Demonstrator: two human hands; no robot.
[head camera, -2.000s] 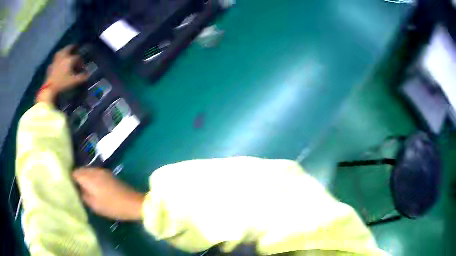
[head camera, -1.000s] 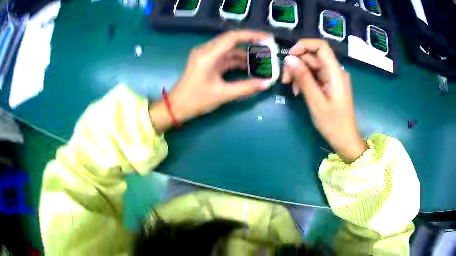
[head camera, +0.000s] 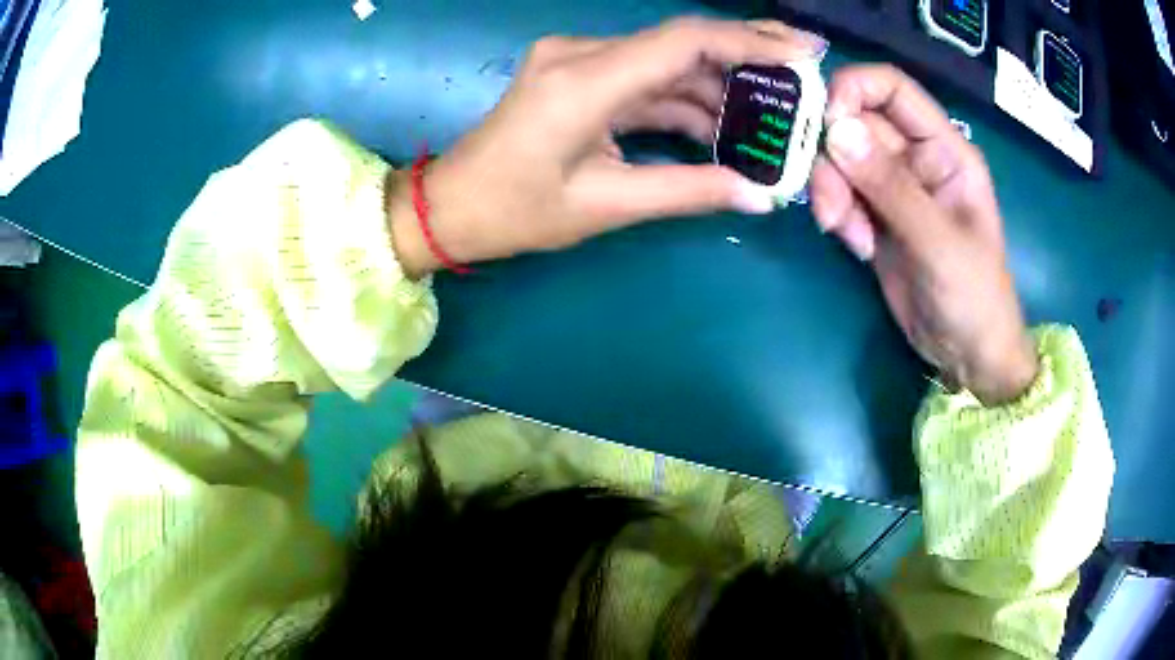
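Observation:
My left hand (head camera: 567, 148) holds a smartwatch unit (head camera: 763, 126) by its top and bottom edges, above the mat. The watch has a pale rim and a lit black screen with white and green text lines, tilted to the right. My right hand (head camera: 921, 206) is beside the right side of the case, thumb and index fingertips together at its edge. Whether a small part is between those fingertips cannot be seen.
A black foam tray (head camera: 999, 110) with lit watches and a white label (head camera: 1041, 110) lies at the upper right. White paper sheets (head camera: 52, 90) lie at the left edge. A small white piece (head camera: 363, 9) and a small dark piece (head camera: 1107, 310) lie on the green mat (head camera: 619, 335).
The view has shifted, so the tray now shows only at the upper right. The watch stays in my left hand, and my right fingertips are now closer to the case edge.

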